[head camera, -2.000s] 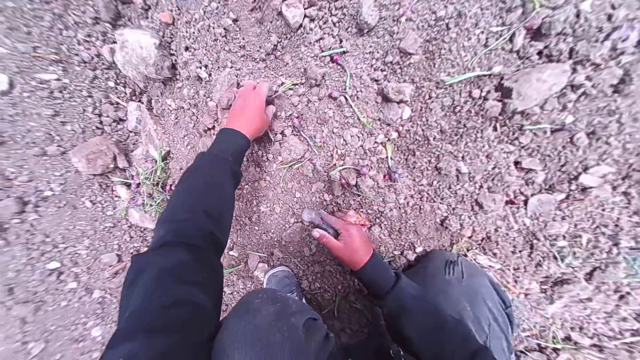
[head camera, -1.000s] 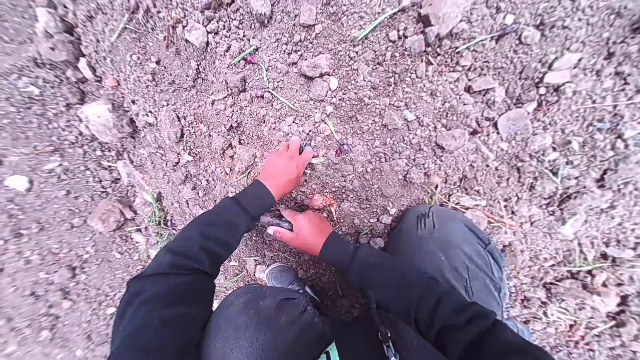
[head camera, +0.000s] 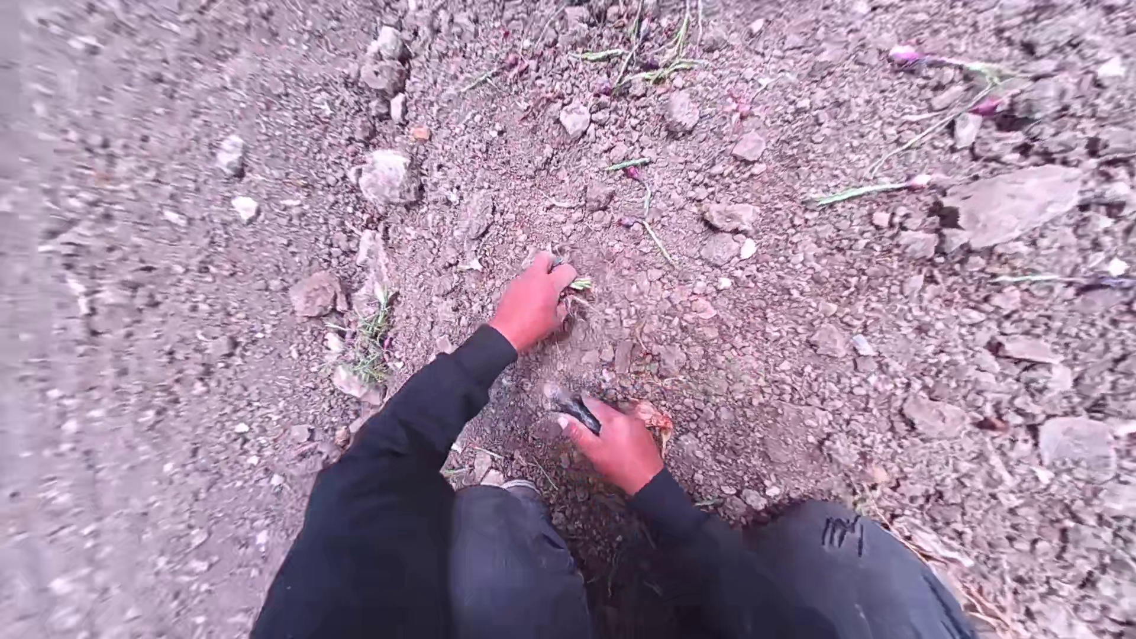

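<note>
My left hand (head camera: 532, 303) is low over the soil, its fingers curled round a small plant with a short green stem (head camera: 579, 284) showing at the fingertips. Below and to the right, my right hand (head camera: 621, 444) grips a dark hand tool (head camera: 577, 410); its end near the soil is blurred, so its kind cannot be told. A reddish, papery clump (head camera: 655, 417) shows beside the right hand's fingers; whether it is held cannot be told. Thin green-stemmed seedlings with purple bulbs, like onions, lie above the hands, one of them (head camera: 652, 232) nearest.
Loose, stony soil (head camera: 754, 355) surrounds both hands. A large flat rock (head camera: 1021, 204) lies at the right, and a pale stone (head camera: 387, 177) at upper left. A grassy weed tuft (head camera: 377, 337) grows left of the left hand. My knees (head camera: 852, 568) frame the bottom edge.
The hands were close together one second ago; now they are apart, the left hand farther up from the tool hand. The view has shifted noticeably.
</note>
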